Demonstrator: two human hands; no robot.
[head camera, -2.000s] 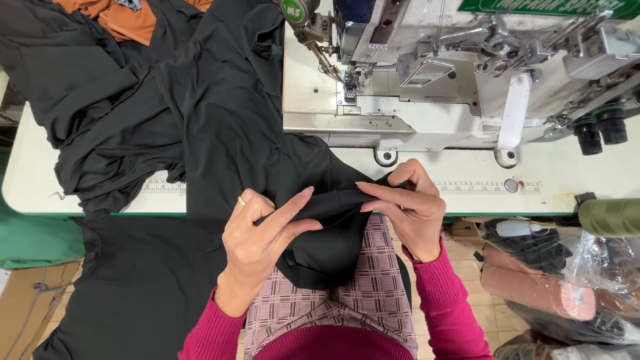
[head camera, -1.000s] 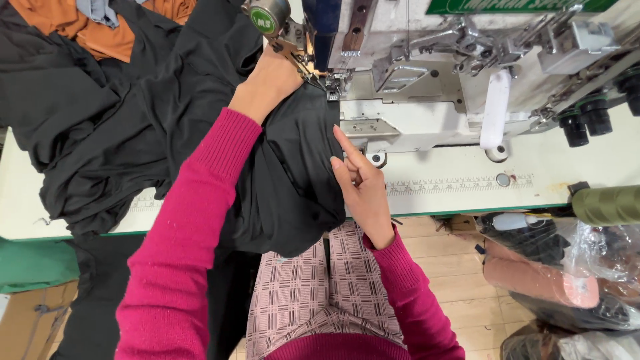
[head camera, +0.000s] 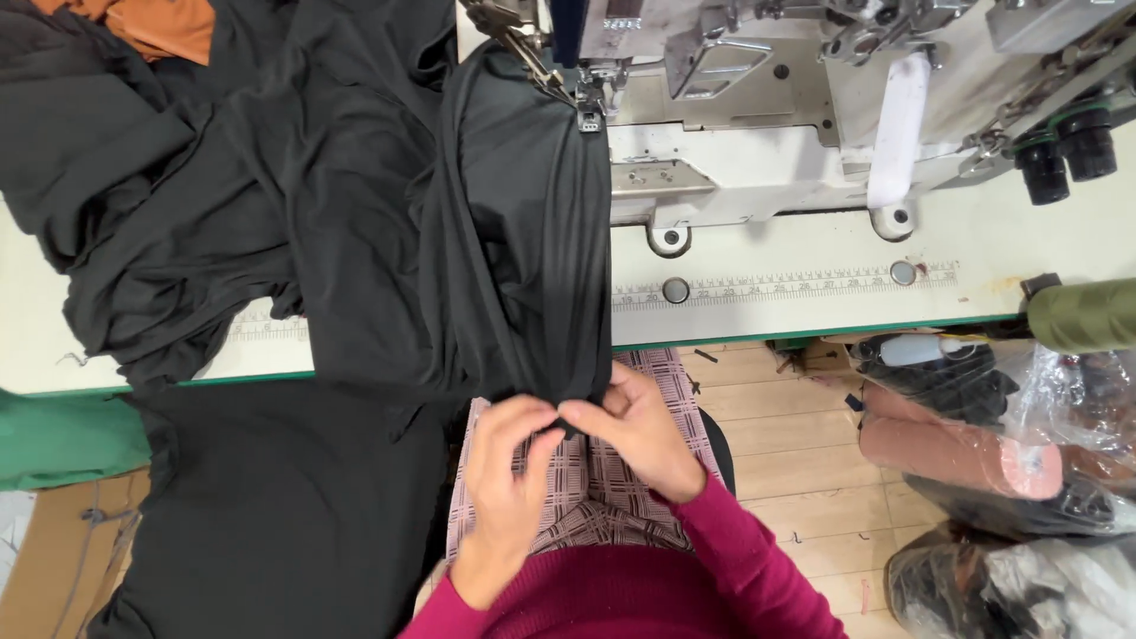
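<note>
Black fabric (head camera: 524, 222) runs from under the presser foot (head camera: 589, 117) of an industrial sewing machine (head camera: 728, 142) down past the table's front edge. At its lower end, above the lap, my left hand (head camera: 506, 470) and my right hand (head camera: 639, 426) pinch the fabric's edge, thumbs and fingertips close together. The fabric's right side lies straight along the machine bed. More black fabric (head camera: 355, 177) lies heaped to the left and hangs over the table's front.
Orange cloth (head camera: 164, 27) lies at the back left. A measuring tape (head camera: 781, 286) is along the table (head camera: 887, 311). At the right are an olive thread spool (head camera: 1083, 315) and a plastic-wrapped pink roll (head camera: 958, 444). A cardboard box (head camera: 80, 550) and green cloth (head camera: 71, 439) are at the lower left.
My left hand has come away from beside the presser foot down to the fabric's near end. My right hand has also moved down toward the lap. The fabric now lies stretched out from the foot.
</note>
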